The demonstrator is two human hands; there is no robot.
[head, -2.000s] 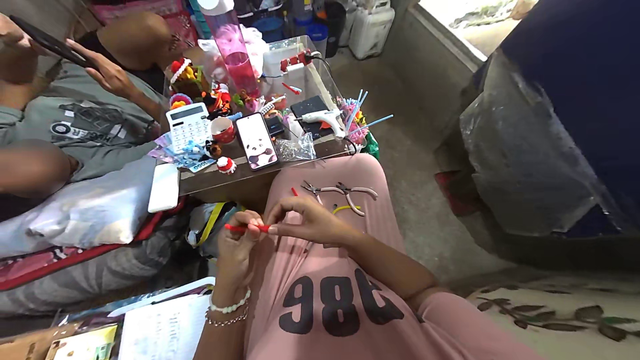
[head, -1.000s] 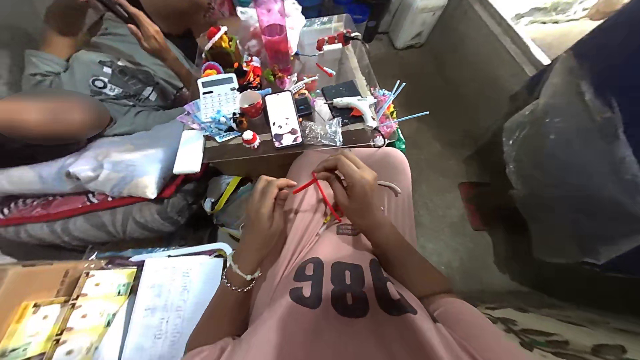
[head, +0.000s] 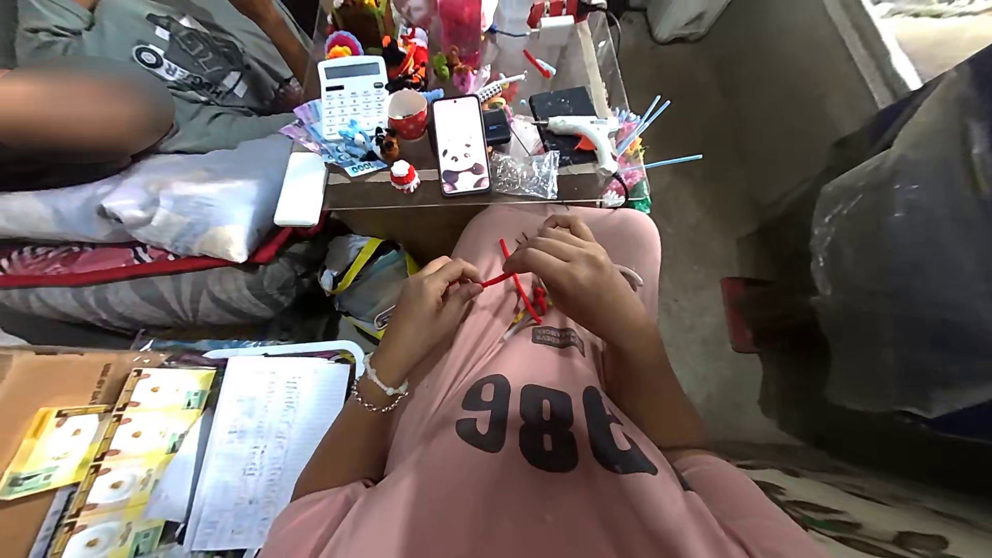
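Observation:
My left hand (head: 446, 291) pinches one end of a red pipe cleaner (head: 497, 280) over my lap. The fingers of my right hand (head: 559, 263) hold its other end, a short stretch showing between the hands. A second red piece (head: 523, 287) slants down across it toward the lap; whether the two are joined I cannot tell. Beneath my right hand lie small red and yellow pieces (head: 540, 298) on the pink shirt, partly covered. A pale curved plier handle (head: 630, 276) shows past the right hand, the rest hidden.
On the low table ahead are a phone (head: 463, 147), calculator (head: 353, 89), white glue gun (head: 585, 136), red cup (head: 408, 115) and small red-and-white figure (head: 404, 177). A power bank (head: 301, 188) lies at its left. Written paper (head: 267, 449) is at lower left. Another person sits beyond the cushions.
Both hands were closer together two seconds ago, and are now apart with the red pipe cleaner between them. The pliers seen on the lap then are now mostly covered. The view has shifted.

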